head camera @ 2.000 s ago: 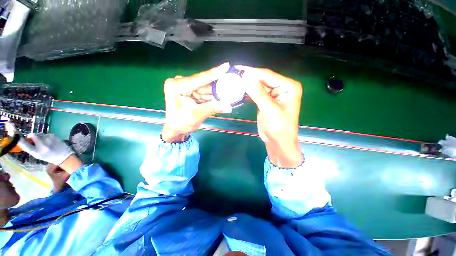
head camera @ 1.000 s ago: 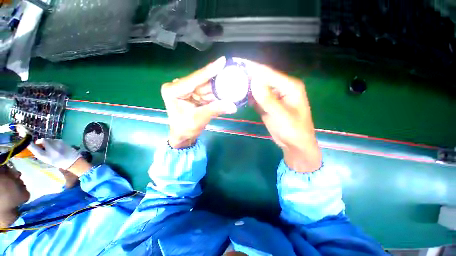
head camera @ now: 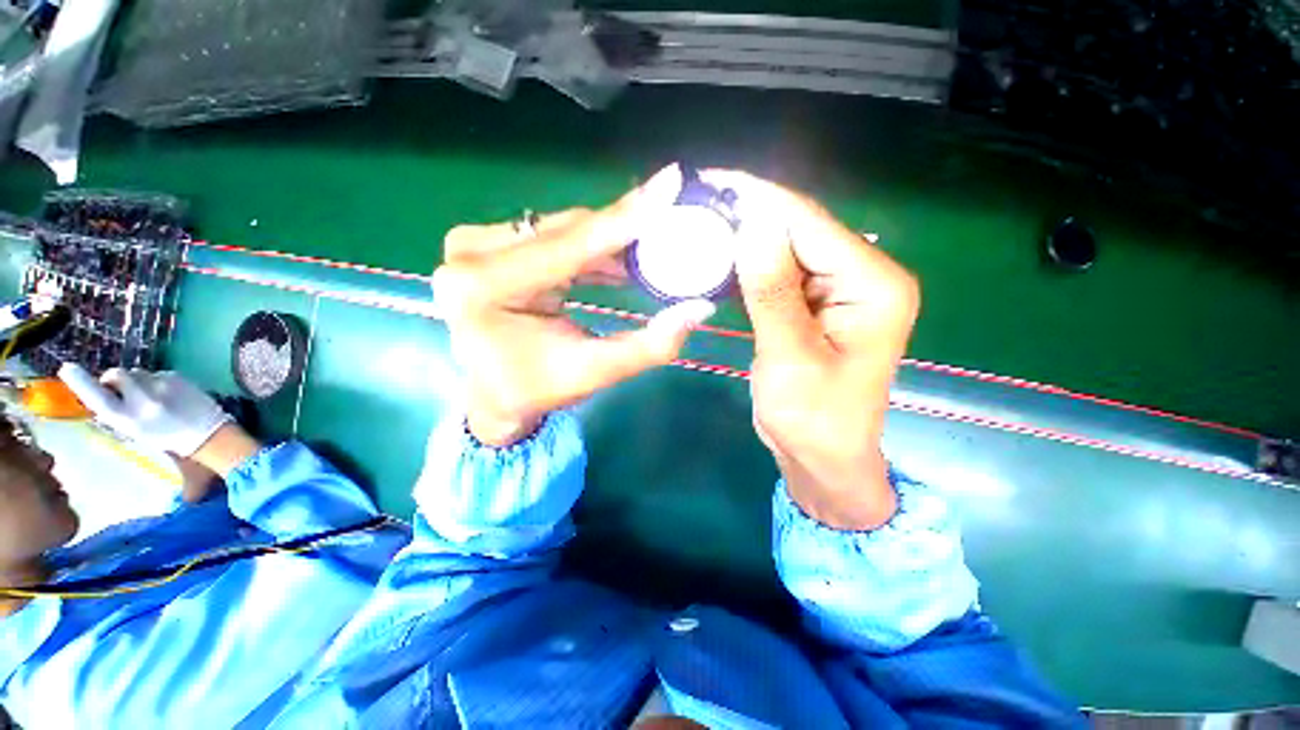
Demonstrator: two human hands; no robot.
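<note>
A round display unit (head camera: 684, 253) with a dark rim and a bright white lit face is held up over the green belt. My left hand (head camera: 549, 307) grips its left side between thumb and fingertips. My right hand (head camera: 827, 321) grips its right side. Both hands are bare, with blue sleeves. The glare washes out detail on the screen and fingertips.
A loose dark unit (head camera: 1071, 244) lies on the green belt (head camera: 342, 200). Clear blister trays (head camera: 235, 64) and a metal rail (head camera: 798, 54) are behind. At left are a filled tray (head camera: 107, 271), a round dish (head camera: 267, 354) and a neighbour's white-gloved hand (head camera: 157, 411) with an orange tool.
The unit and both hands have shifted slightly right. My left fingers have spread wider around the unit's edge. The loose dark unit appears farther right as the view shifts. The unit stays lit white.
</note>
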